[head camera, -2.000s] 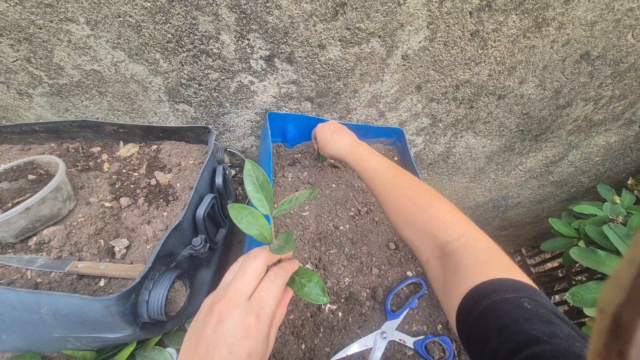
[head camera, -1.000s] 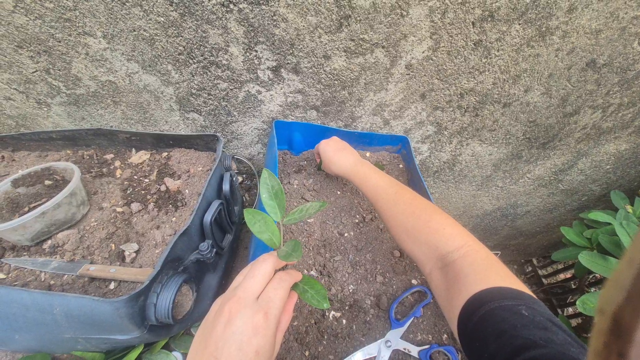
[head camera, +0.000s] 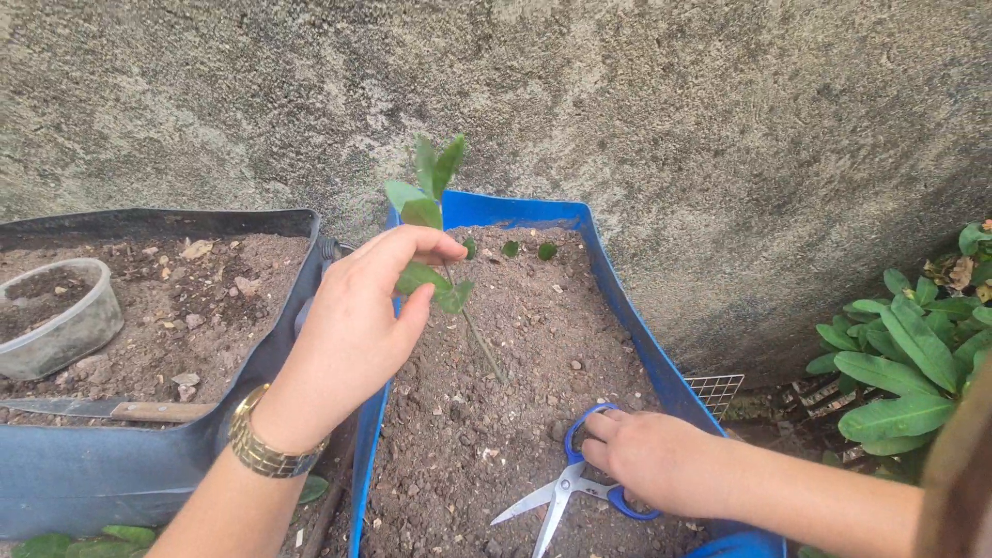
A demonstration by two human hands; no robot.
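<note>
My left hand, with a gold-coloured watch band at the wrist, holds a leafy green stem cutting upright over the soil of a blue plastic planter. Its bare lower stem points down to the right. Small green leaf pieces stand in a row in the soil near the planter's back edge. My right hand is at the handles of blue-handled scissors, which lie on the soil with their blades apart. Its fingertips touch the upper handle loop; whether they grip it is unclear.
At left stands a dark cut plastic container of soil, holding a clear plastic tub and a wooden-handled knife. A rough concrete wall rises behind. At right are a leafy plant and a white wire grid.
My right hand has moved from the soil at the planter's back to the scissors, and leaf pieces now show there. My left hand has raised and turned the cutting.
</note>
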